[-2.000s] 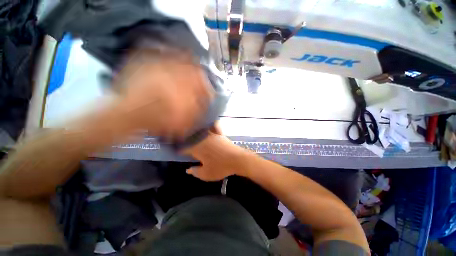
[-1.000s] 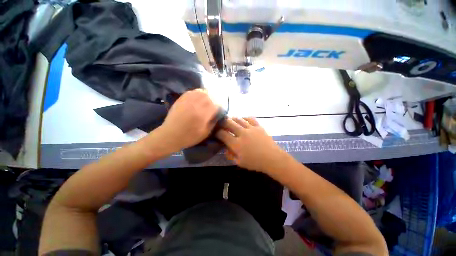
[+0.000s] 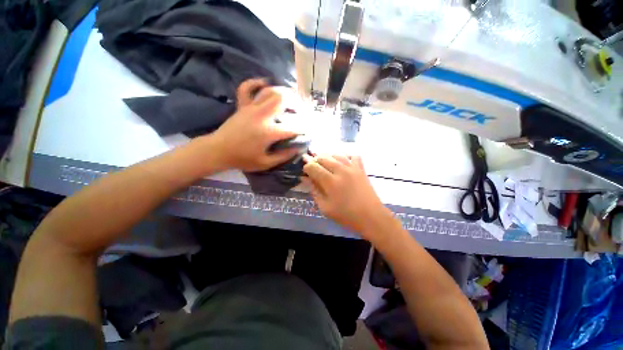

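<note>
A dark grey garment piece [image 3: 198,55] lies bunched on the white table left of the needle. My left hand [image 3: 263,130] is on the cloth, fingers bent over its edge just left of and in front of the needle area. My right hand [image 3: 338,184] pinches the fabric edge [image 3: 277,179] between its fingertips, close to my left hand. The sewing machine head [image 3: 423,75] stands above. The presser foot area is washed out by lamp glare, so I cannot tell whether the cloth lies under it. A small grey block [image 3: 351,123] sits right of it.
Black scissors [image 3: 480,184] lie on the table at right, beside white paper scraps [image 3: 520,205] and a red-handled tool [image 3: 568,209]. A grey ruler strip [image 3: 437,225] runs along the front edge. A blue plastic basket [image 3: 536,301] stands below right. Dark cloth [image 3: 140,290] hangs below left.
Since the blurred earliest frame, my left hand has come to the cloth by the needle area. My hands stay close together at the edge. The camera view has tilted and shifted.
</note>
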